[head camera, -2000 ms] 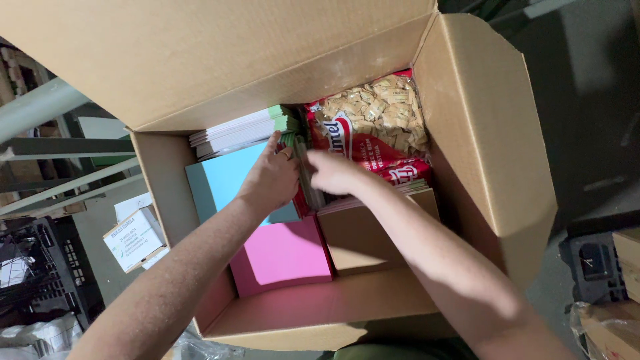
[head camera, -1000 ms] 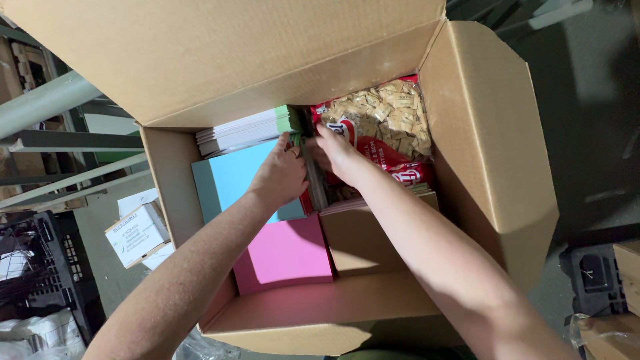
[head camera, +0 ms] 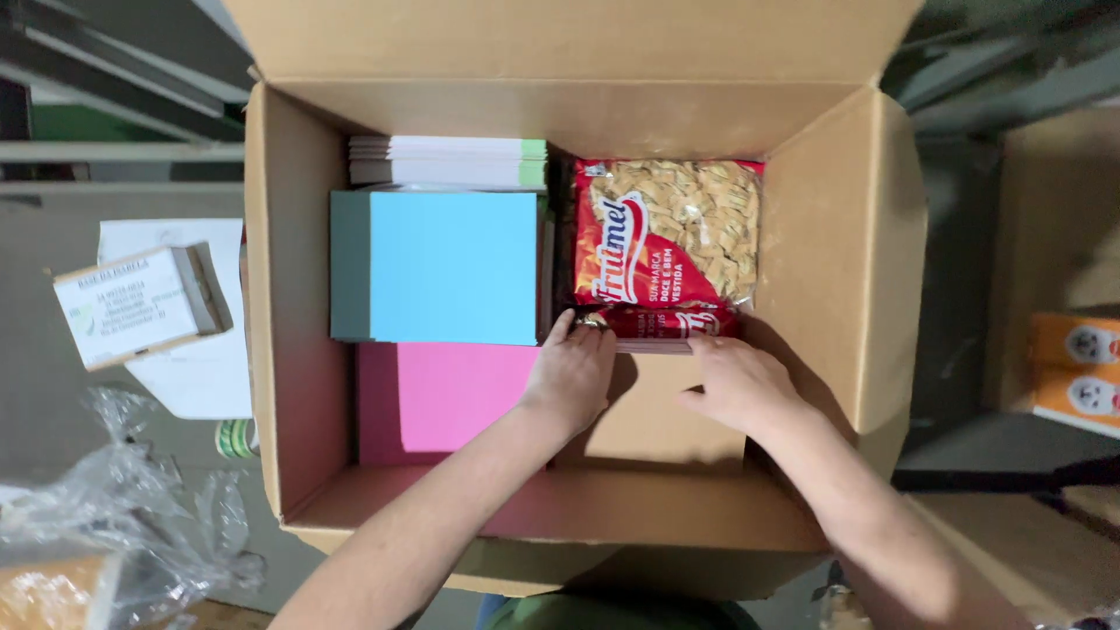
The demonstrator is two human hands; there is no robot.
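An open cardboard box (head camera: 569,503) holds a blue stack of flat sheets or boxes (head camera: 453,267), a pink stack (head camera: 464,389), a white stack with green ends (head camera: 446,162) and a brown stack (head camera: 665,407). At the right rear lies a Fruimel bag of wrapped candies (head camera: 669,236). A second red candy bag (head camera: 652,323) stands on edge between it and the brown stack. My left hand (head camera: 573,372) touches that second bag's left end. At its right end rests my right hand (head camera: 739,381), fingertips on the edge of the brown stack. Whether either hand grips is unclear.
Left of the box lie a small labelled box (head camera: 131,306) on white paper, a roll of green-and-white tape (head camera: 234,437) and crumpled clear plastic (head camera: 131,490). Orange packages (head camera: 1076,367) are at the far right. The box's raised rear flap (head camera: 569,39) stands behind.
Both hands have moved from the gap beside the blue stack to the front edge of the candy bags, with the right hand farther right. The view has shifted and levelled.
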